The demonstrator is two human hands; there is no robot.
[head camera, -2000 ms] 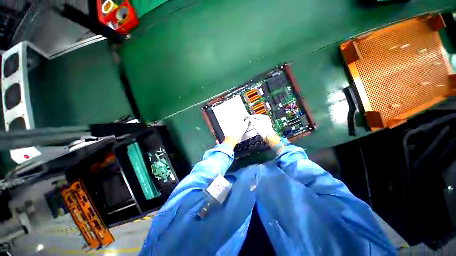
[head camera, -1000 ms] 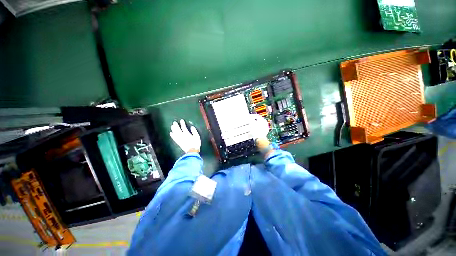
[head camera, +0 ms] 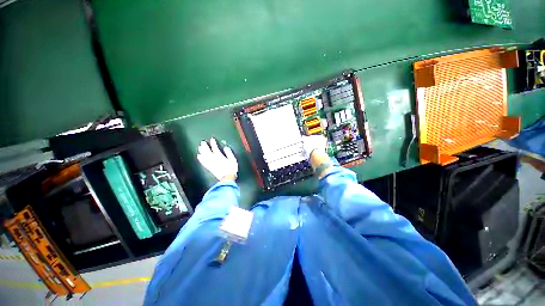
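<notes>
A populated circuit board (head camera: 343,116) sits in a black solder pallet with reddish edges (head camera: 362,113) on the green bench, in front of me. A white area (head camera: 276,132) covers its left part, with orange coils (head camera: 313,125) beside it. My right hand (head camera: 314,145), in a white glove, rests on or just over the board by the white area's right edge; its fingers are too small and blurred to tell what they grip. My left hand (head camera: 216,160), also gloved, is left of the pallet over the bench edge, fingers apart and empty.
A perforated orange tray (head camera: 463,107) lies at right, black crates (head camera: 484,209) below it. At left, a black crate holds a teal strip (head camera: 128,197) and a bin of teal pieces (head camera: 161,192); an orange cover (head camera: 45,254) stands beside it. Another board (head camera: 491,13) is top right. A sleeved arm (head camera: 532,143) shows at right.
My left hand has come off the board and moved left, its fingers now spread. My right hand remains at the board. The camera view has shifted; the pallet lies much as before.
</notes>
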